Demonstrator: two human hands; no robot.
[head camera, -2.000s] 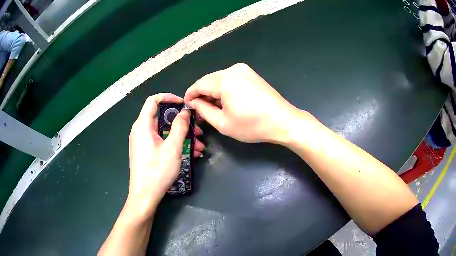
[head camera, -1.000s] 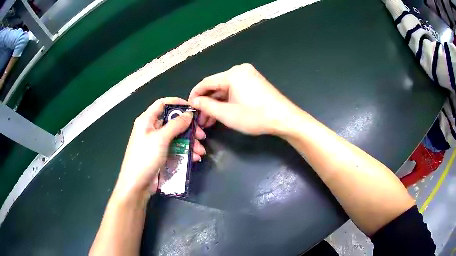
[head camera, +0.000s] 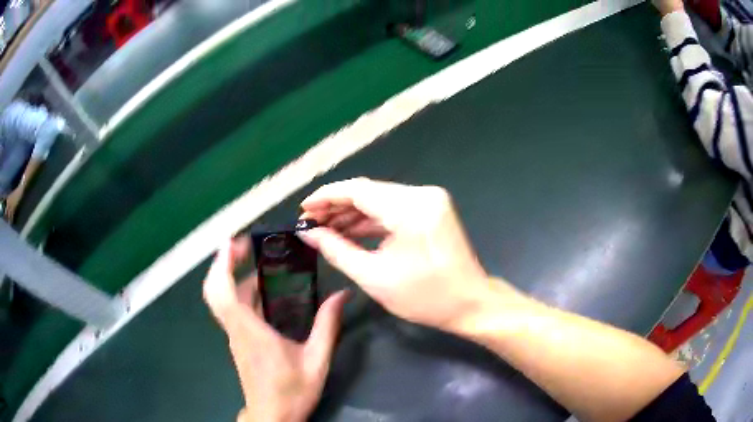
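The black, narrow open phone unit (head camera: 286, 284) is blurred, with a round speaker (head camera: 277, 245) at its top end and a green patch in its middle. My left hand (head camera: 277, 346) is around its lower part, fingers spread on its left and the thumb apart from it on the right. My right hand (head camera: 400, 247) pinches the unit's top right corner between thumb and index finger. A small dark piece with a pale mark (head camera: 305, 224) shows at these fingertips; whether it is separate from the unit cannot be told.
Another dark unit with a pale face (head camera: 425, 39) lies on the green conveyor belt (head camera: 330, 91) beyond the whitish edging (head camera: 363, 130). A pale metal post (head camera: 58, 280) stands at left. A striped sleeve (head camera: 702, 95) is at the bench's right edge. A person in light blue is far left.
My left thumb has come off the unit's face and its fingers have spread. Both hands and the unit sit lower in the picture. Another unit on the belt has come into view at the top.
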